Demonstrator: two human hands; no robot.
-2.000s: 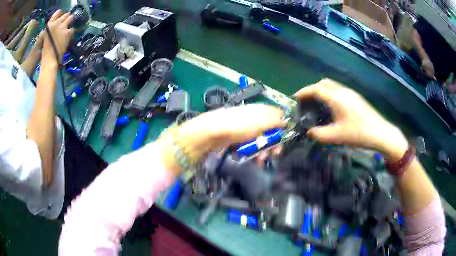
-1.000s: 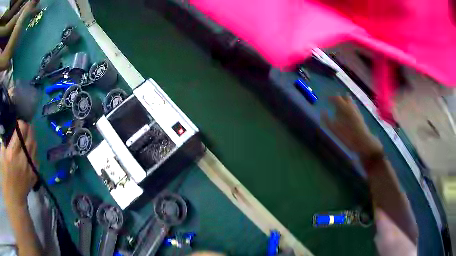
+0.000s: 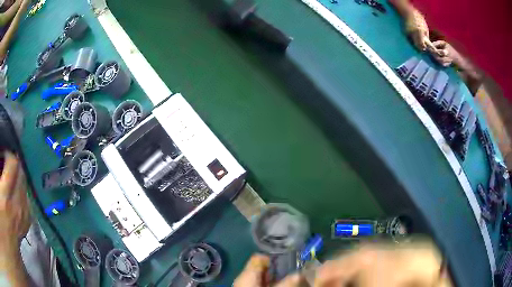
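Observation:
A grey fan unit is at the lower middle, its round head blurred, with a blue battery cell beside it. My left hand is at the bottom edge, mostly cut off, its fingers around the unit's handle. My right hand is a large blurred shape at the bottom edge; its fingertips and anything in it cannot be made out. Just beyond it an open fan unit with a blue cell lies across the green belt.
A black and white box with small metal parts inside stands left of the belt. Several fan units and blue cells lie left of it. Another person's hand shows at the left edge. Another person's hands are beyond the belt, near dark parts.
My right hand has come back from the belt's far side to the bottom edge. A fan unit in my left hand has come into view. The pink cloth at the top is gone.

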